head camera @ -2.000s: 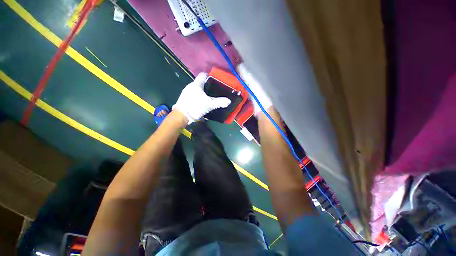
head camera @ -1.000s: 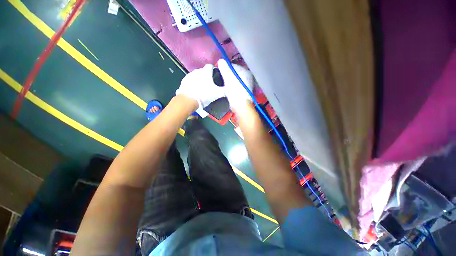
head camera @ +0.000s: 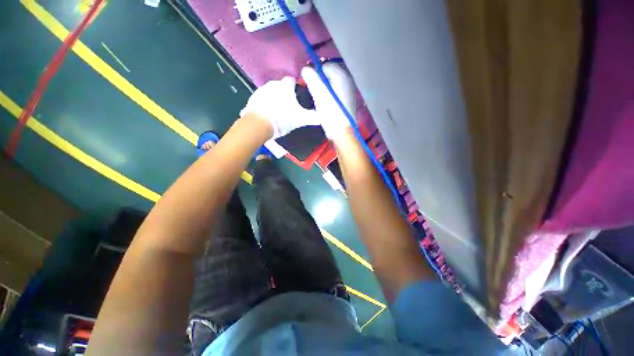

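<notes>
A dark flat device [head camera: 306, 141] with an orange-red rim or holder [head camera: 303, 164] under it lies at the front edge of the pink-covered shelf. My left hand [head camera: 278, 108], in a white glove, grips the device from its left side. My right hand [head camera: 329, 97], also in a white glove, is at the device's upper right edge, touching or very near my left hand. Its fingertips are partly hidden behind the blue cable, and I cannot tell what they hold.
A blue cable [head camera: 301, 35] runs along the shelf and across my right hand. A white perforated plate [head camera: 272, 12] lies on the pink padding [head camera: 261, 55]. More red holders line the shelf beside my right forearm. A grey panel with a wooden edge [head camera: 480, 104] stands at the right.
My right hand has come out from behind the panel side to meet my left hand over the device. My left hand has moved inward, covering more of it. The view has shifted slightly.
</notes>
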